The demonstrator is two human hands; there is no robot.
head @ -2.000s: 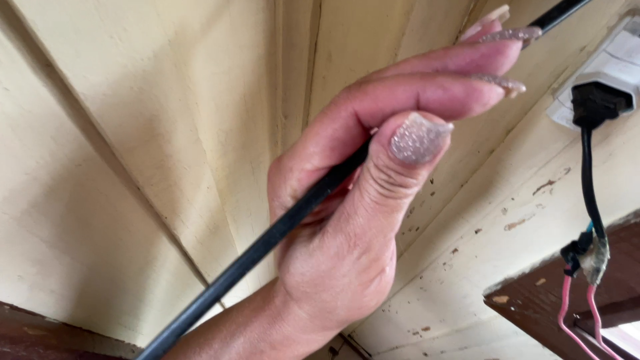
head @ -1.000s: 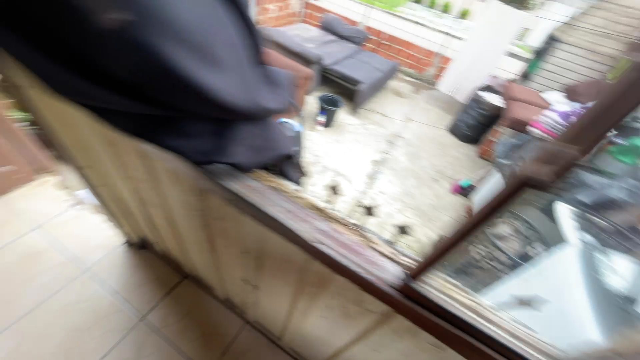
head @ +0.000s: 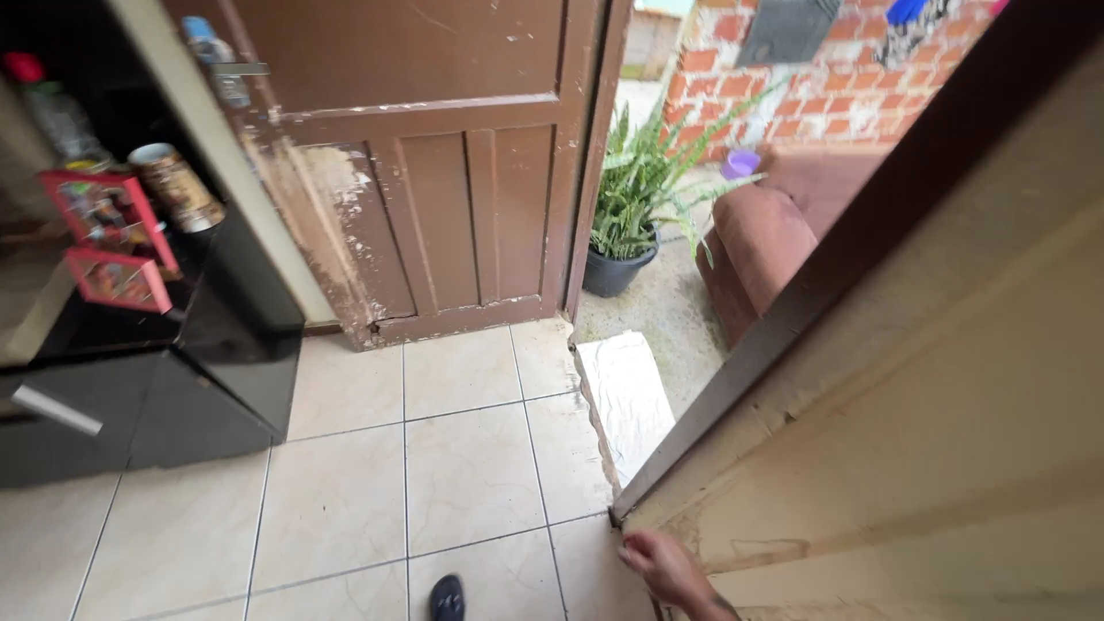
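Note:
My right hand [head: 664,565] is low at the right, beside the foot of the cream wooden wall [head: 776,509] and just below the lower end of the brown door frame [head: 642,483]. Its fingers are curled in, and nothing shows in them; the palm is hidden. My left hand is out of view. A brown panelled door [head: 440,207] with worn paint stands open ahead. The tip of a dark shoe [head: 448,597] shows on the tiled floor [head: 466,470] at the bottom.
At the left, a black cabinet [head: 233,302] holds pink picture frames [head: 121,293] and a patterned cup [head: 177,190]. Beyond the threshold lie a white cloth [head: 630,397], a potted plant [head: 612,269] and a reddish sofa [head: 768,233]. A brick wall [head: 819,95] stands behind them.
Two seconds ago a hand held a black cable near a wall socket; neither cable nor socket is in view now. The view has swung to the doorway, and the dark-clothed person has left it.

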